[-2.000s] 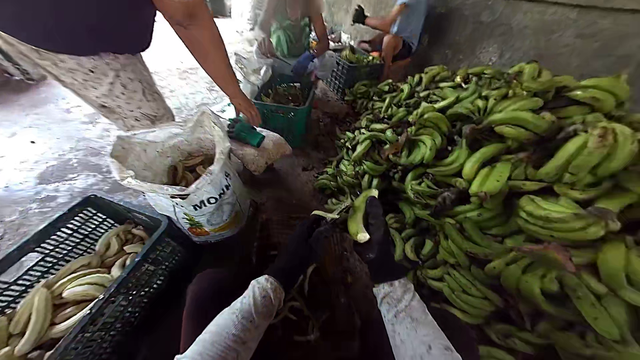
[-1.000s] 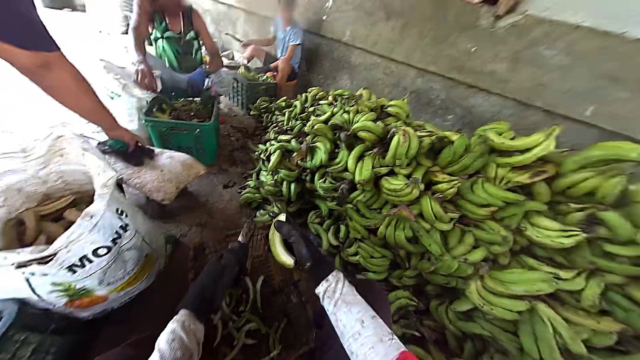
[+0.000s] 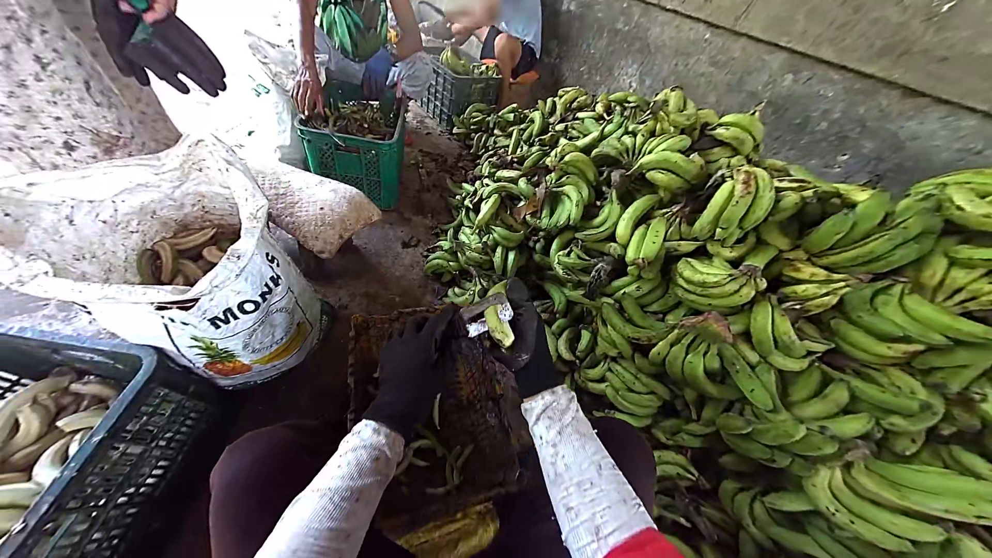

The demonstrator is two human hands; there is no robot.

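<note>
My left hand (image 3: pixel 411 372), in a black glove, is closed on a short flat-bladed tool (image 3: pixel 480 307), probably a knife; the handle is hidden. The blade lies against the upper part of a small green banana or plantain (image 3: pixel 498 325), which shows a pale strip. My right hand (image 3: pixel 531 341), gloved in black too, grips this fruit from the right. Beneath both hands is a dark, stained crate or box (image 3: pixel 484 418) with thin green peel strips (image 3: pixel 442 457) on it. A large heap of green bananas or plantains (image 3: pixel 697 287) rises just right of my hands.
At left stand a printed white sack (image 3: pixel 256 318) of peeled fruit and a dark plastic crate (image 3: pixel 147 434) of peeled fruit. A co-worker's gloved hand (image 3: pixel 170 50) hangs above the sack. Farther back, people sit by a green crate (image 3: pixel 353 159) and a dark crate (image 3: pixel 457 93). A concrete wall (image 3: pixel 814 85) runs behind the heap.
The co-worker's hand, earlier low beside the sack, is now raised with its black glove hanging in view. My left hand has come up against the fruit in my right hand. The view has shifted.
</note>
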